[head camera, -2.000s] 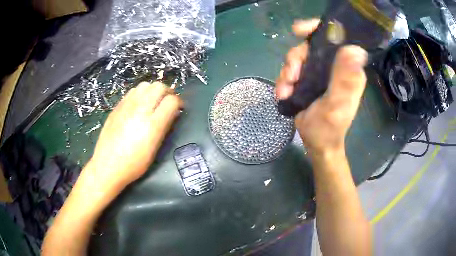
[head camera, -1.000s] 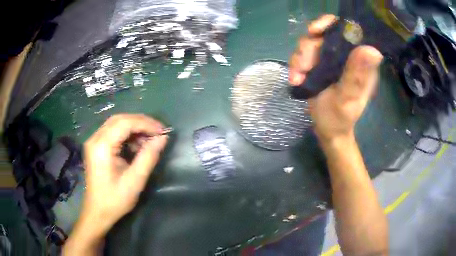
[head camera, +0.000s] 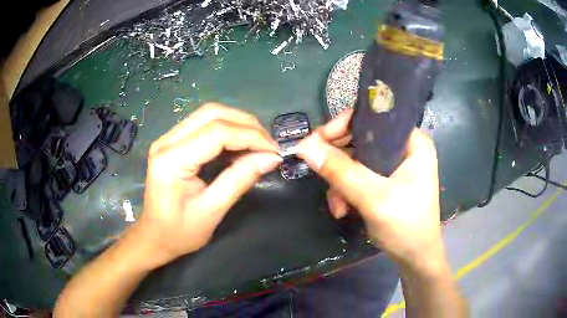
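A black plastic housing (head camera: 292, 126) lies on the green mat at the centre, partly hidden by my fingertips. A small shiny metal strip (head camera: 290, 151) is between my fingertips just over the housing. My left hand (head camera: 208, 180) pinches its left end with thumb and finger. My right hand (head camera: 385, 192) holds the black electric screwdriver (head camera: 398, 93) in the palm, its yellow band pointing up and away, while its thumb and finger touch the strip. Whether the strip rests on the housing I cannot tell.
The round screw dish (head camera: 343, 84) is partly behind the screwdriver. Loose metal strips (head camera: 180, 40) lie at the back. Black housings (head camera: 87, 149) are jumbled at the left. A black machine (head camera: 531, 105) stands at the right, with a black cable (head camera: 497, 124) beside it.
My left hand has moved right from the strip heap, with a strip now visible in its fingers. My right hand with the screwdriver has come down to meet it over the housing. The view has shifted.
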